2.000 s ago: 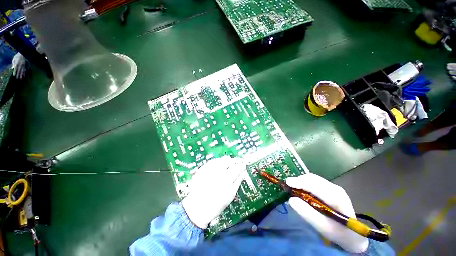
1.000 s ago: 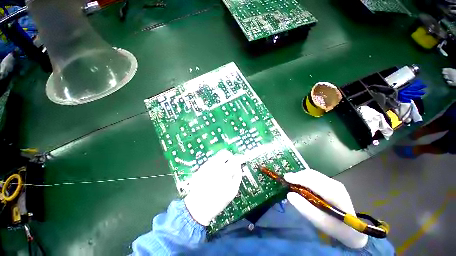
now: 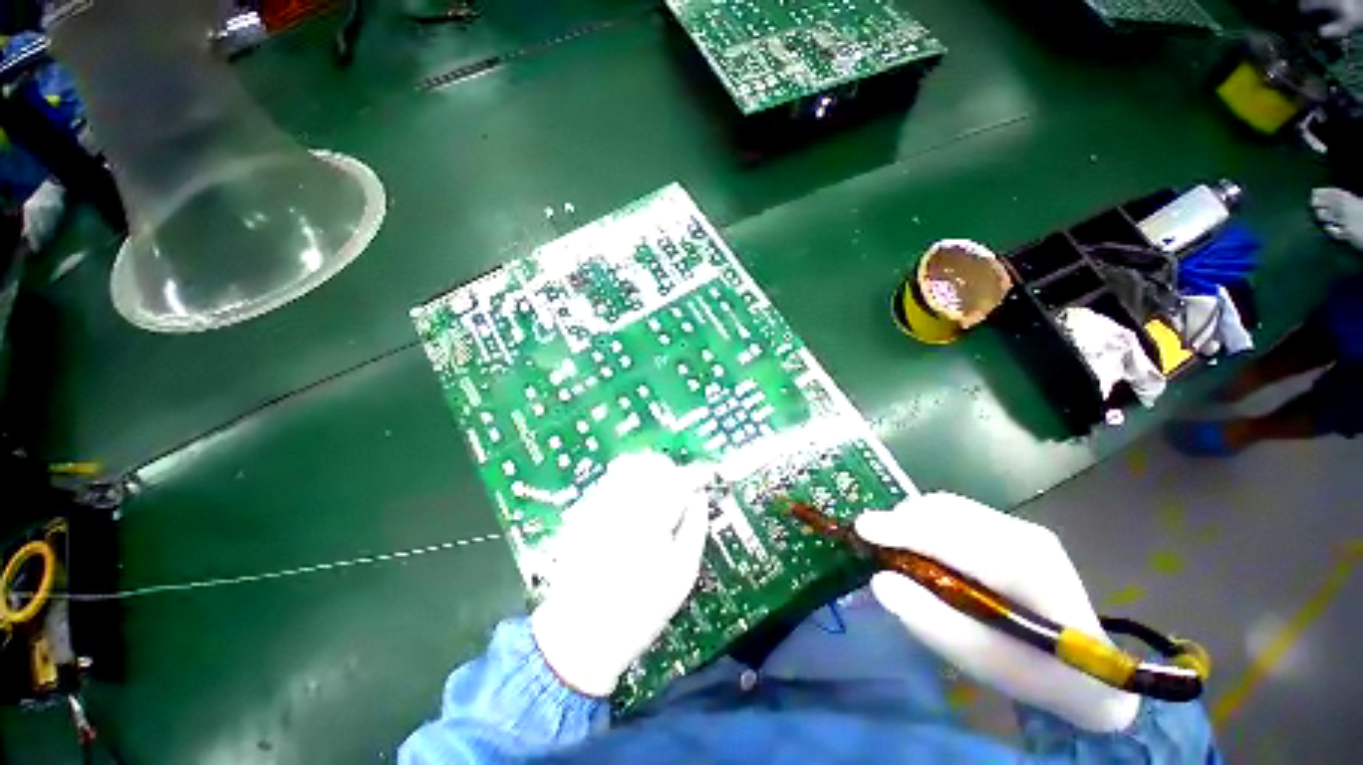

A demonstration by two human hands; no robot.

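A green printed circuit board (image 3: 643, 389) with silvery pads lies on the green bench before me. My left hand (image 3: 625, 575), white-gloved, rests over the board's lower left with fingertips pinched on the solder wire (image 3: 322, 565). The wire runs in from the left; its end at the fingertips is too small to make out. My right hand (image 3: 994, 598), white-gloved, holds the soldering iron (image 3: 957, 586), which has a brown-orange shaft and a yellow and black handle. Its tip points left over the board's lower right; whether it touches is unclear.
A clear fume hood (image 3: 254, 247) stands left of the board. A yellow-black cleaning pot (image 3: 957, 287) and a black divided tray (image 3: 1114, 299) sit to the right. Another board (image 3: 807, 48) lies beyond. A yellow ring (image 3: 27, 580) is at far left. A person's hand (image 3: 1338, 214) shows at far right.
The view has shifted slightly, so the board sits a little further left. The iron's tip has moved slightly right over the board. Both hands keep their holds.
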